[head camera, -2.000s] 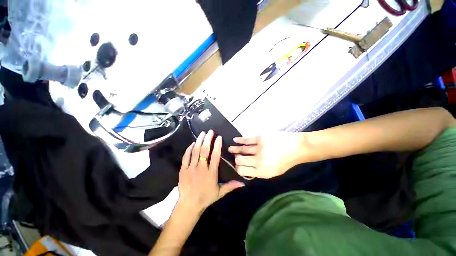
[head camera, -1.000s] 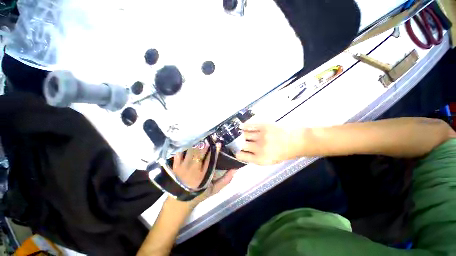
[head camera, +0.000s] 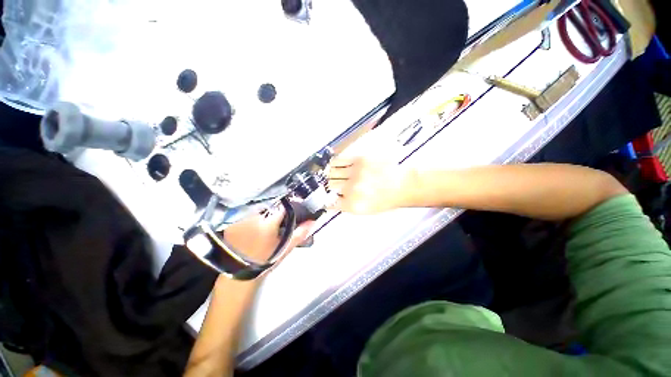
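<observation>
The dark garment (head camera: 70, 228) hangs over the table's left side, and a small dark part lies at the needle area between my hands. My left hand (head camera: 254, 234) is under and behind the shiny metal loop (head camera: 221, 258), with its fingers and thumb around the cloth. My right hand (head camera: 368, 184) is at the right of the presser foot area (head camera: 305, 188), palm down, fingers bent, fingertips beside the cloth; whether they grip it cannot be told. The white sewing machine head (head camera: 294, 140) covers the upper left and hides part of the needle area.
A grey knob (head camera: 96, 134) sticks out of the machine head. Snips (head camera: 450, 107), a hammer-like tool (head camera: 548, 96) and dark red scissors (head camera: 586, 31) lie on the white table (head camera: 368, 254). A dark cloth piece (head camera: 423, 44) is behind the machine. Clear plastic (head camera: 44, 55) is at upper left.
Both hands moved to the needle area, my left hand behind the metal loop. Much less dark cloth lies at the table front than two seconds ago. The view shifted.
</observation>
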